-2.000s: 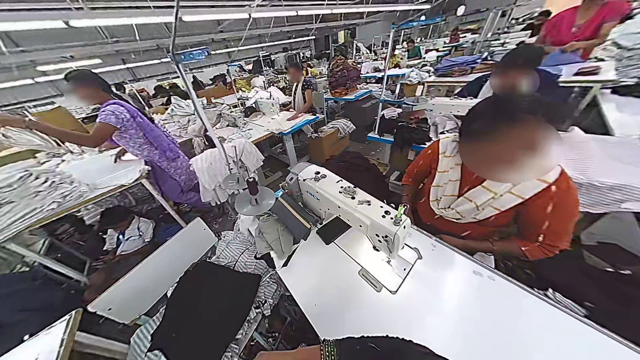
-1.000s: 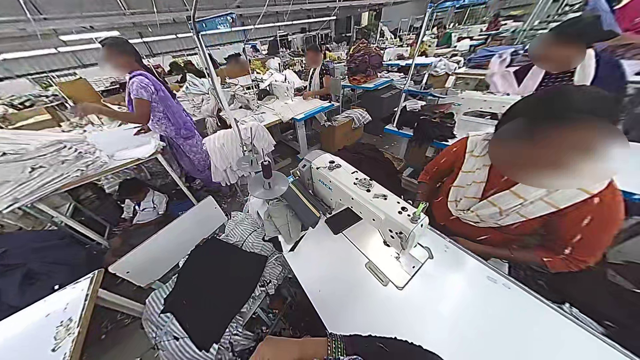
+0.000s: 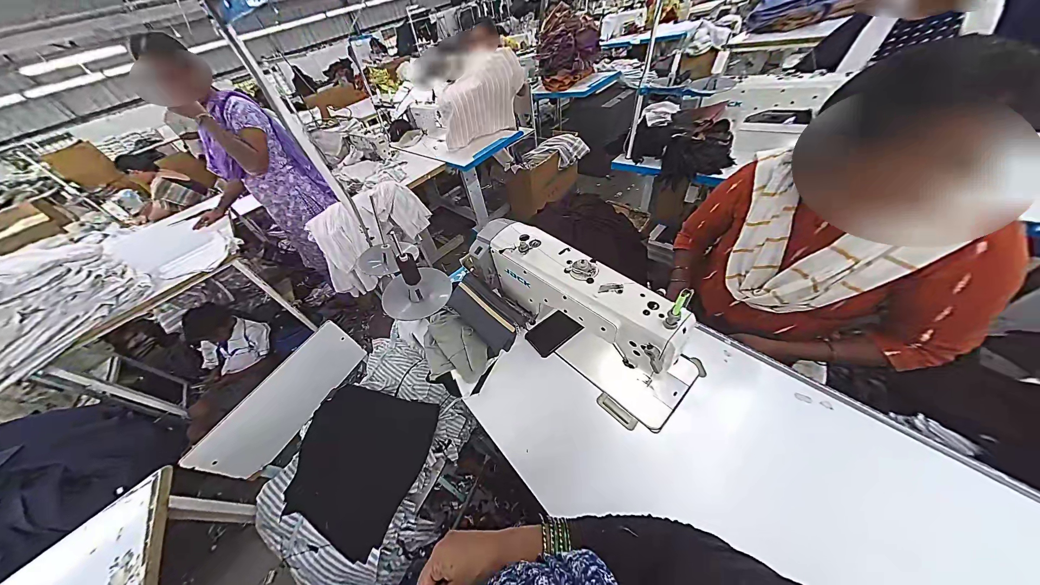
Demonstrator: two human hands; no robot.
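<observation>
At the bottom edge, my right hand shows its back and wrist, with green and gold bangles and a dark sleeve. Its fingers run out of view, so a grip cannot be made out. Blue and white patterned cloth lies beside the wrist. My left hand is out of the frame. Ahead stands a white Jack sewing machine on a white table, its needle area lit, with a dark flat device next to its arm. Left of my hand, a black fabric piece rests on striped grey-white cloth.
A person in orange sits across the table. Thread cones on a stand rise behind the machine's left end. A white board slants at left, near another table corner. A person in purple stands at the back left.
The person in purple has brought a hand up to the face. A person in pale striped clothing now shows at the back centre. My right hand shows more than two seconds ago.
</observation>
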